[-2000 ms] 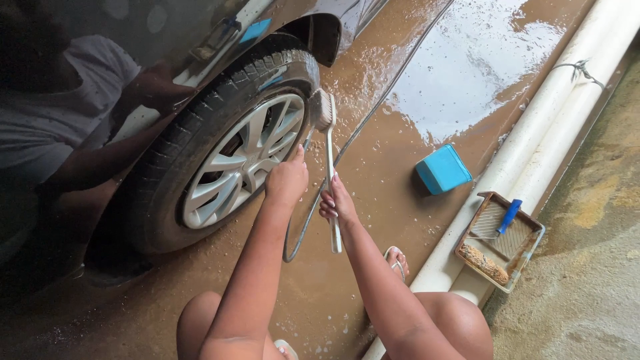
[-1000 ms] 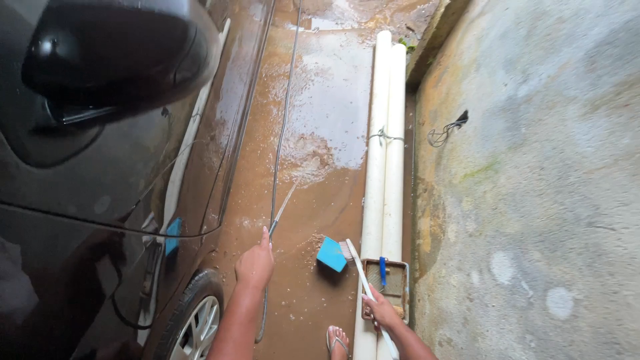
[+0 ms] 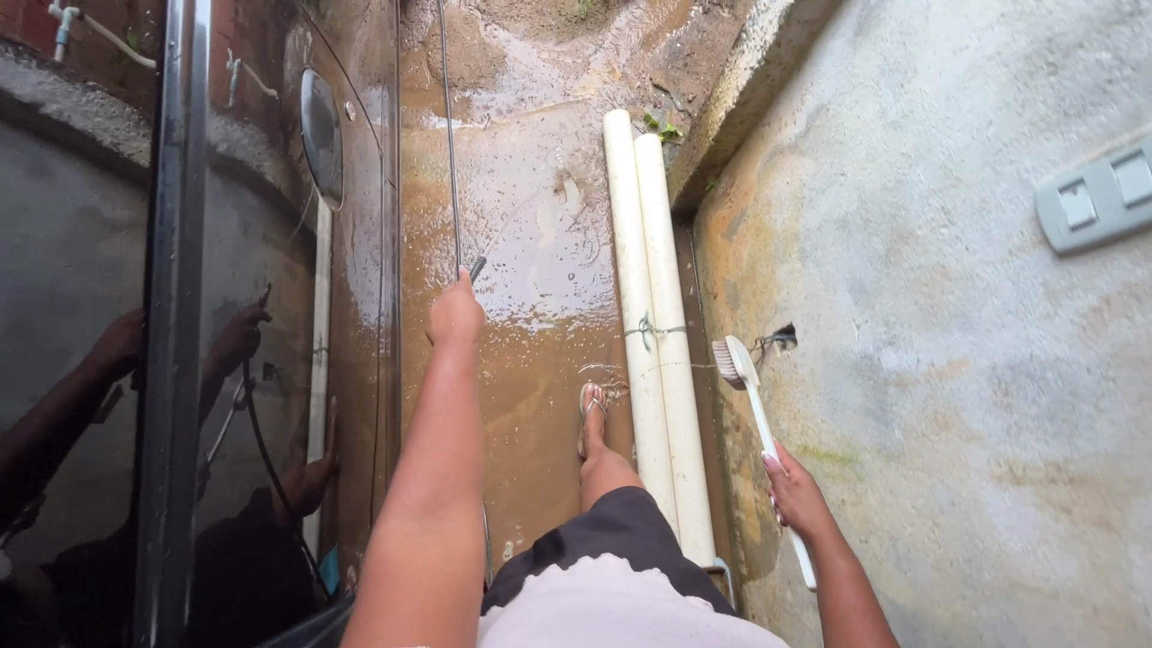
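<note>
My left hand is closed around the end of a dark hose, whose black nozzle sticks out past the fingers over the wet ground. In my right hand is the white handle of a long-handled scrub brush. The brush head points up and away from me, close to the wall, with its bristles facing left toward the pipes.
A dark, shiny car runs along the left. Two white plastic pipes, tied together, lie beside the stained concrete wall. Wires poke from a wall hole; a grey switch plate is at right. Muddy water covers the ground.
The view has swung from the car's wheel along its side to the door. The blue container and the paint tray have left the view. Both hands still hold the hose and the brush.
</note>
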